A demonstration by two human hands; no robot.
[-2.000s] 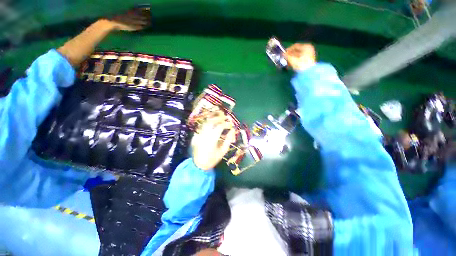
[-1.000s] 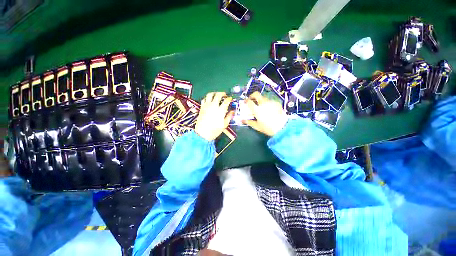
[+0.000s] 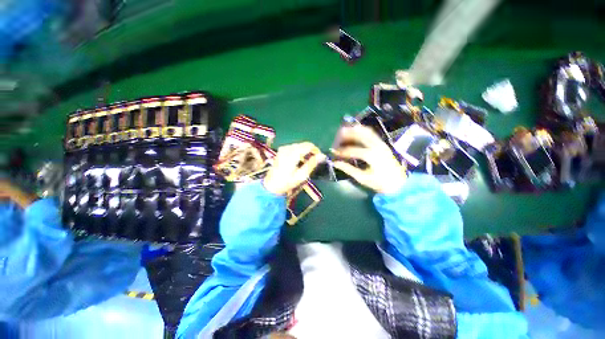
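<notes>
My left hand (image 3: pixel 292 167) and my right hand (image 3: pixel 366 157) are close together over the green bench, both blurred. A small dark thing (image 3: pixel 324 171) shows between their fingertips; what it is and which hand grips it cannot be told. Front housings (image 3: pixel 244 149) with red, white and black edges lie in an overlapping pile left of my left hand. One housing (image 3: pixel 304 204) lies just below that hand. Loose LCD screens (image 3: pixel 412 144) lie in a heap right of my right hand. A fitted front assembly (image 3: pixel 345 45) lies alone farther up the bench.
A black blister tray (image 3: pixel 136 189) at left holds a top row of housings. Darker phone assemblies (image 3: pixel 536 159) lie at far right. A whitish lump (image 3: pixel 500 96) lies beyond the heap. A pale metal arm (image 3: pixel 451 40) slants over the bench. Blue sleeves of people show at both sides.
My right hand first came back from the far side of the bench, where an assembly now lies. Since then my hands have stayed together and the whole view has shifted slightly.
</notes>
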